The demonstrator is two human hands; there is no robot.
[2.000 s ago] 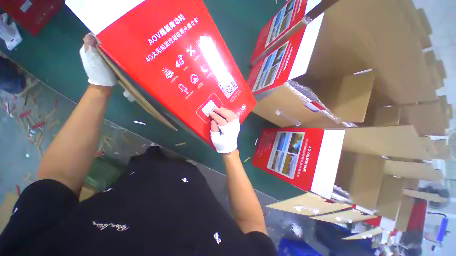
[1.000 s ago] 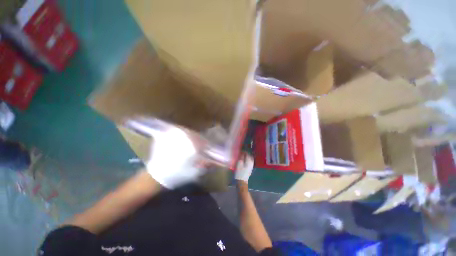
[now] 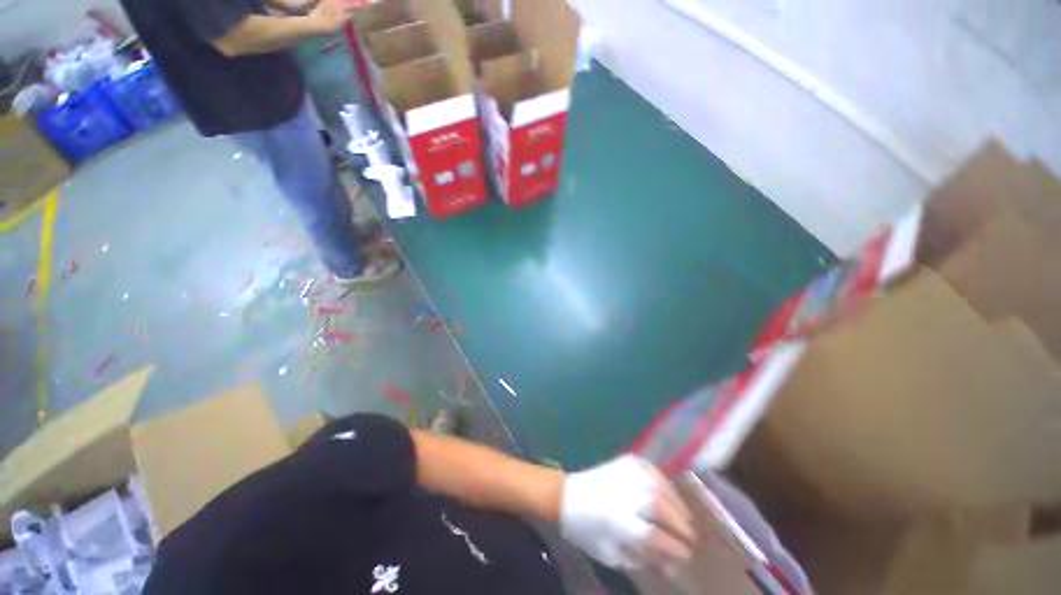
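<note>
My left hand [image 3: 622, 511], in a white glove with bare fingertips, is at the lower centre. Its blurred fingers touch or overlap the near edge of an open retail box [image 3: 750, 401]. Whether they grip it is unclear. The box has a red printed side with a white border, and tall brown flaps hide its inside. Another open box with a red picture panel [image 3: 832, 296] stands just beyond it. More brown flaps [image 3: 989, 221] fill the right side. My right hand is not in view.
Two rows of open red boxes [image 3: 450, 163] stand farther along the green bench [image 3: 652, 221], beside white brackets [image 3: 390, 174]. A person [image 3: 239, 70] stands there. Blue crates [image 3: 87, 122] and scraps are on the floor. An open carton [image 3: 209, 453] holds bagged parts, lower left. A white wall is behind.
The view has swung left along the bench, bringing in the person and the far boxes. The box tilted up in front of me is no longer there. My right hand has left the picture.
</note>
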